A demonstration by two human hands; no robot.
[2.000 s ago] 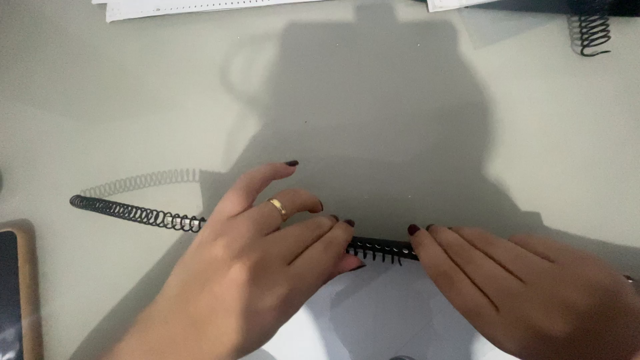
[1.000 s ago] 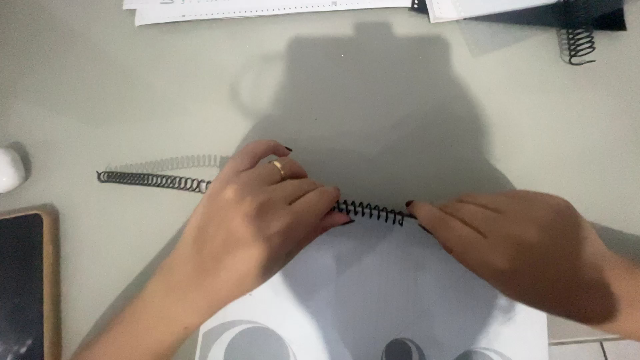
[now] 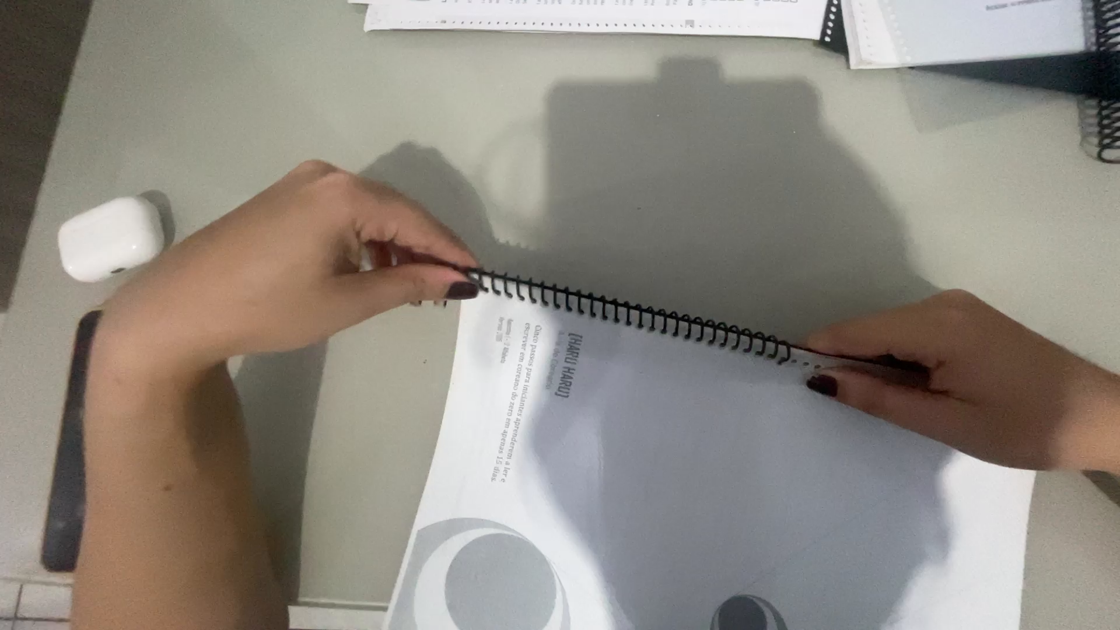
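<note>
A black spiral binding coil (image 3: 630, 313) runs through the holes along the upper edge of a printed booklet (image 3: 700, 472), whose cover bears writing and grey circles. My left hand (image 3: 341, 254) pinches the coil between thumb and fingers at the booklet's upper left corner; part of the coil there is hidden by the fingers. My right hand (image 3: 954, 376) grips the punched edge at the right, thumb on the cover, just past the coil's visible end. A few holes show bare between that end and my right thumb.
A white earbud case (image 3: 111, 238) lies at the left, above a dark phone (image 3: 70, 455) partly behind my left forearm. Punched printed sheets (image 3: 595, 19) lie along the top. At the upper right are more sheets (image 3: 971, 35) and another black coil (image 3: 1109, 96).
My left hand has moved from the middle of the coil to the booklet's left corner. More of the coil now shows along the edge, and the long loose length at the left no longer shows.
</note>
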